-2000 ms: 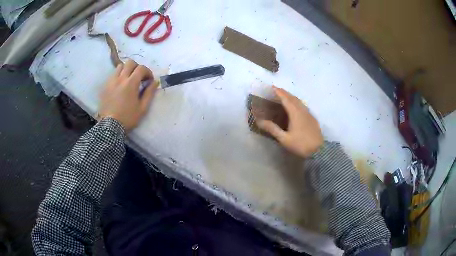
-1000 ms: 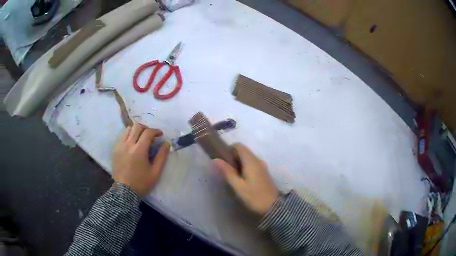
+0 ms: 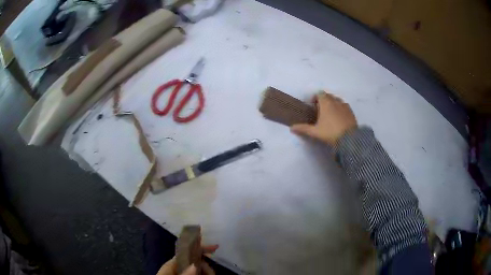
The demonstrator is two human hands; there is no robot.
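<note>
My right hand (image 3: 331,119) grips the right end of a brown stack of folded cloth pieces (image 3: 285,106) on the white table. My left hand (image 3: 188,266), cut off by the bottom edge, holds a brown wad of cloth pieces (image 3: 188,246) upright at the table's front edge. A narrow dark template (image 3: 226,158) with a pale band lies mid-table. A thin brown tie strip (image 3: 143,144) lies in a bent line, its lower end by the template's left end. Red-handled scissors (image 3: 180,99) lie behind the template.
A long beige cloth roll (image 3: 121,56) with a brown patch lies along the left edge of the table (image 3: 344,177). A black object, perhaps an iron (image 3: 58,24), stands on a pale surface at the far left. Dark objects stand at the lower right edge.
My left hand has left the template and moved down to the front edge, now holding the brown wad that my right hand held. My right hand has moved up and right onto the stack.
</note>
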